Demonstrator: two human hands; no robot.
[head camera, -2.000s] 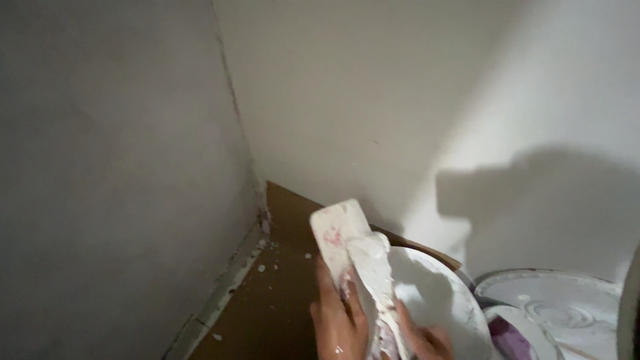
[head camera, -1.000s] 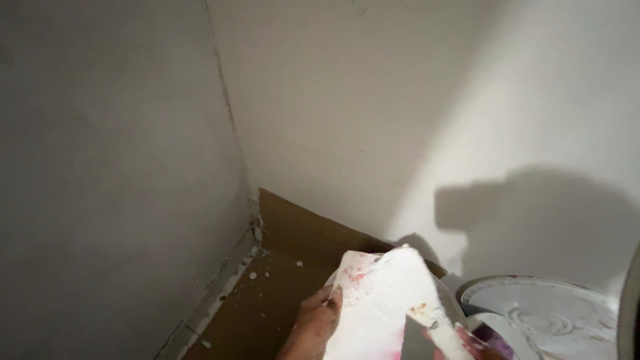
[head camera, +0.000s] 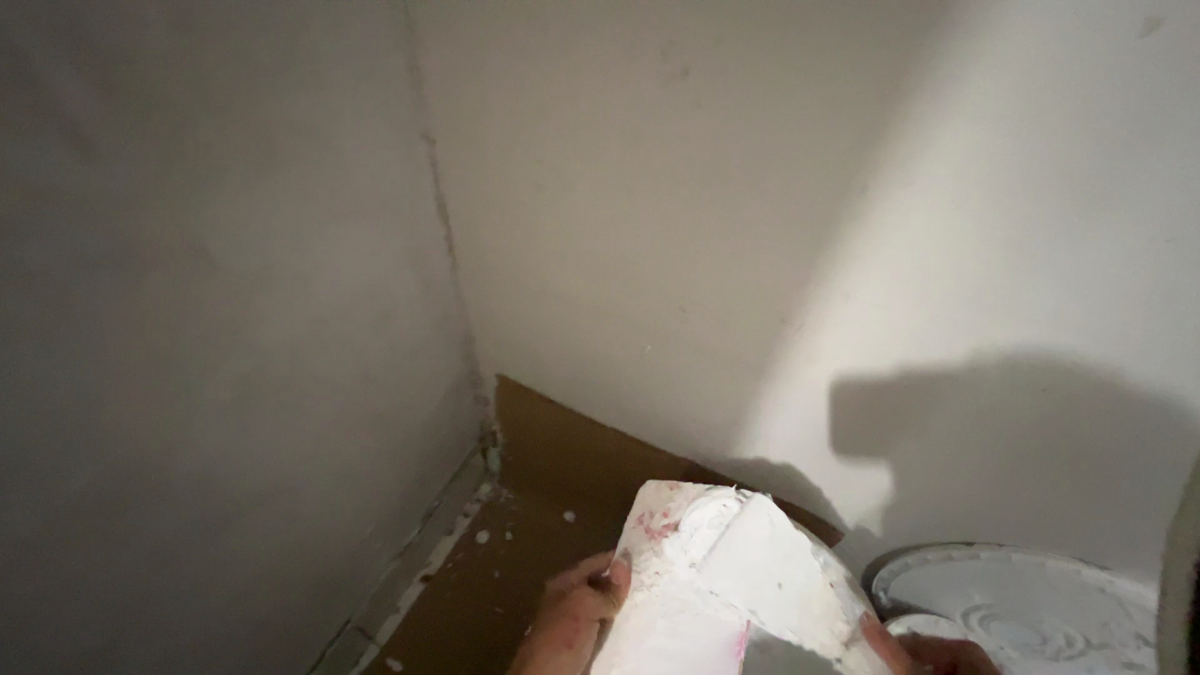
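Observation:
My left hand (head camera: 577, 605) grips the left edge of a flat, pale plastering board (head camera: 656, 600) with pink stains and white compound on it. In my right hand (head camera: 923, 649) is a compound-coated spreading blade (head camera: 773, 562), its wide face lying against the board's upper right part. A mound of white compound (head camera: 708, 516) sits at the top, beside the blade's edge. The handles of both tools are hidden or out of frame. Part of a white bucket shows below and behind them.
A round white bucket lid (head camera: 1022, 600) lies at the lower right by the wall. Brown cardboard (head camera: 581, 450) covers the floor and bends up the wall, with white drips on it. Two walls meet in a rough corner seam (head camera: 441, 206). A shadow falls on the right wall.
The board and blade have turned, and their broad faces now show. Two seconds ago they stood narrower above the bucket, which showed more. Since one second ago, the blade has come to lie across the board.

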